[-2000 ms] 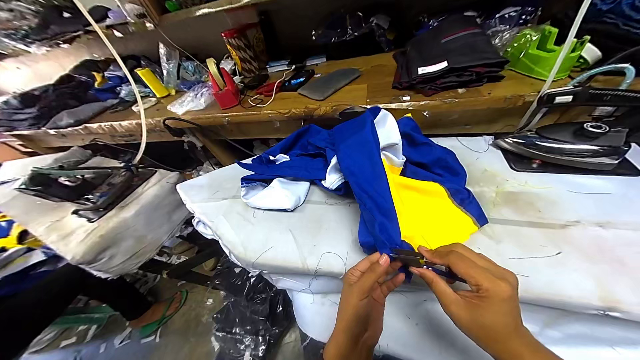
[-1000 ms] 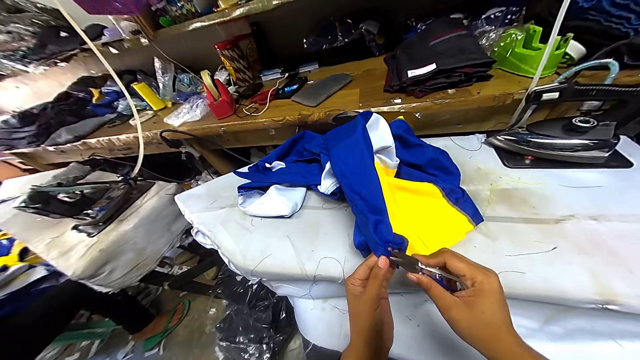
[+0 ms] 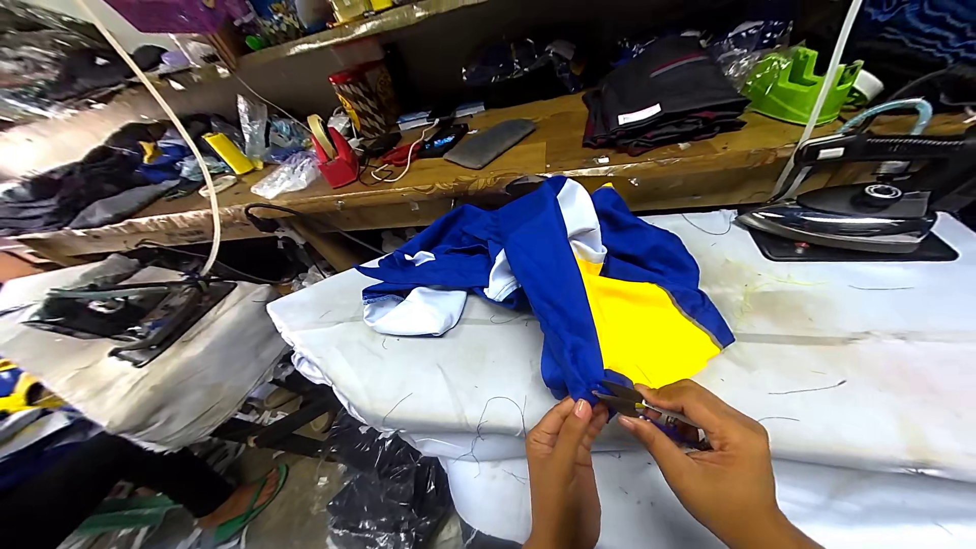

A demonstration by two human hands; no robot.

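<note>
A blue, yellow and white garment lies crumpled on the white cloth-covered ironing table, its blue corner at the table's front edge. My left hand pinches that blue edge between thumb and fingers. Just right of it, my right hand grips small thread snips, whose dark blades point left and touch or nearly touch the fabric by my left fingertips. The blades look slightly apart. Part of the snips is hidden in my right fingers.
An iron rests on a black pad at the right. Behind are a wooden shelf, folded dark clothes, a green holder and a red tape dispenser. Left are another iron and a person's sandaled foot.
The snips in my right hand have turned a little about the blue edge, and their blades show more plainly than in the oldest frame. My left hand still holds the edge.
</note>
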